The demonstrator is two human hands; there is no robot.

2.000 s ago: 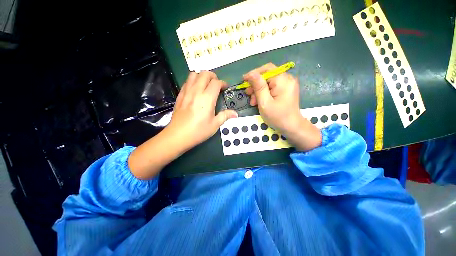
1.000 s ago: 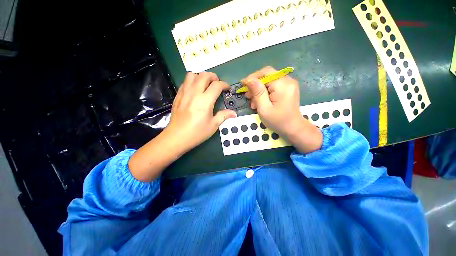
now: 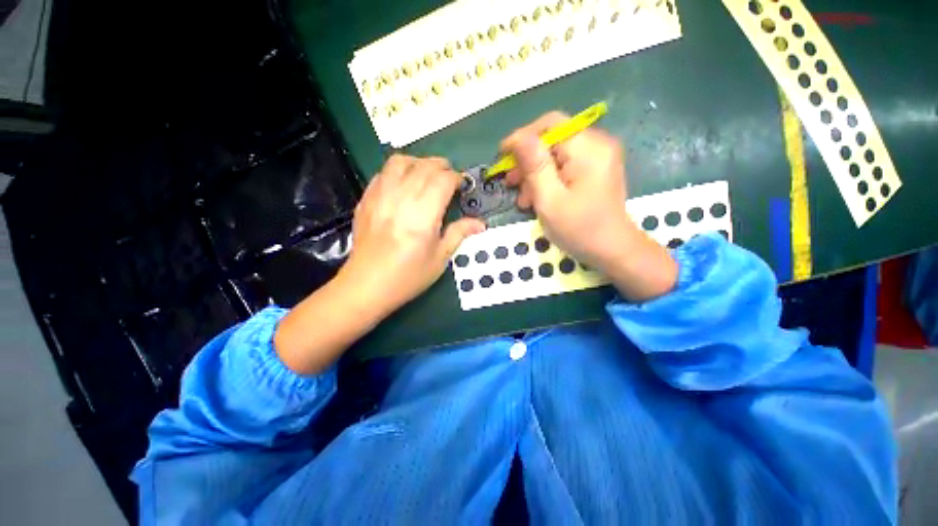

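A small dark grey part [image 3: 478,195] with round rings lies on the green surface. My left hand [image 3: 403,221] holds its left side with thumb and fingertips. My right hand [image 3: 576,190] grips yellow tweezers [image 3: 555,136], their tips at the part's upper edge. My right fingers cover its right edge. A white backing sheet [image 3: 597,282] with two rows of black dots lies nearest my body, partly hidden under my right hand and wrist.
Stacked cream pad sheets [image 3: 514,87] lie beyond the part. A spare dotted sheet [image 3: 845,123] slants at the right over yellow bench tape [image 3: 798,216], beside a blue piece [image 3: 782,236]. A shiny black tray [image 3: 195,226] is at the left.
The tweezers have tilted more upright and their rear end has risen. My left hand still holds the part. The view has shifted slightly.
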